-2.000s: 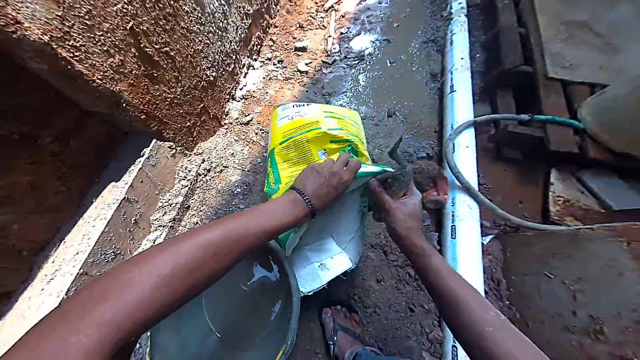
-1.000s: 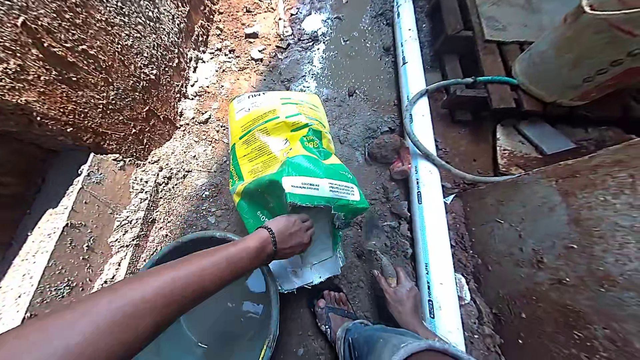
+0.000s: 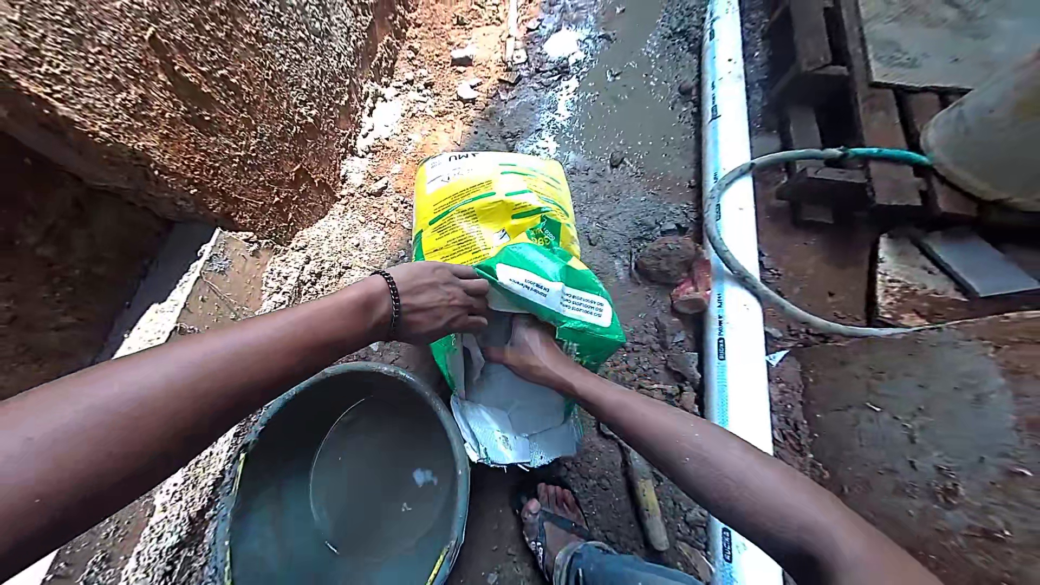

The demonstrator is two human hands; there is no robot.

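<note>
A yellow and green bag (image 3: pixel 496 203) bearing print lies on the muddy ground, its torn mouth towards me and grey powder (image 3: pixel 520 398) showing inside. My left hand (image 3: pixel 443 302), with a dark beaded bracelet at the wrist, grips the bag's edge at the left of the mouth. Into the mouth reaches my right hand (image 3: pixel 524 349); its fingers are partly hidden by the bag, so what they hold cannot be told. Just left of the bag's mouth stands a round bucket (image 3: pixel 463 455) with greyish water (image 3: pixel 382 479). A tool's wooden handle (image 3: pixel 647 500) lies right of my sandalled foot (image 3: pixel 552 520).
A long white plastic pipe (image 3: pixel 735 325) runs along the right side, crossed by a hose (image 3: pixel 735 260). Beyond it are wooden pallets (image 3: pixel 881 138) and a large pale container (image 3: pixel 991 138). An earth bank (image 3: pixel 203 89) rises at the upper left. Rocks (image 3: pixel 666 260) lie beside the pipe.
A second ago my right hand was on the tool's handle near the ground; it has let go and moved into the bag's mouth. My left hand has moved from inside the mouth to its edge.
</note>
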